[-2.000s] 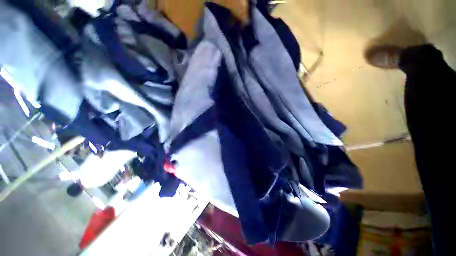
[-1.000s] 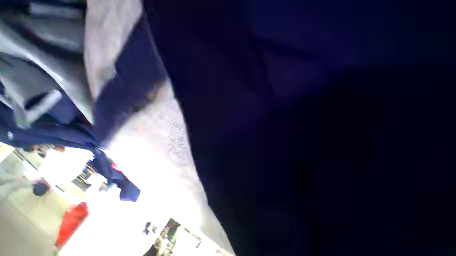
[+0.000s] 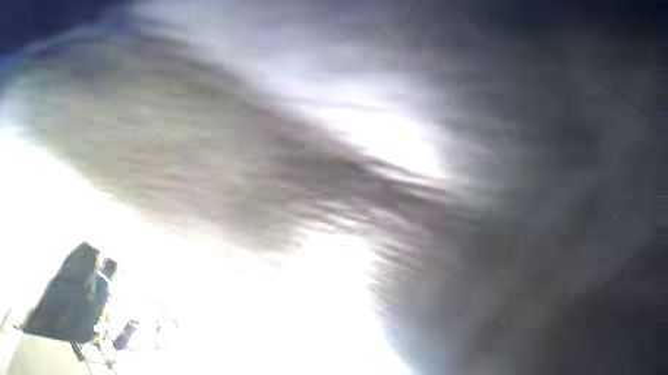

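A blurred grey cloth surface (image 3: 183, 139) lies very close to the lens and fills the upper and right part of the head view. It shows darker folds and a bright patch near the middle. A navy patch shows at the top left corner. Neither of my hands can be made out. Nothing shows whether a hand holds the cloth.
An overexposed white area spreads over the lower left and bottom. A dark grey, angular shape (image 3: 69, 296) stands at the lower left, with small, unclear dark parts beside it.
The heap of grey and navy garment pieces is replaced by blurred grey cloth close to the lens. The dark navy area on the right and the red object at lower left are gone.
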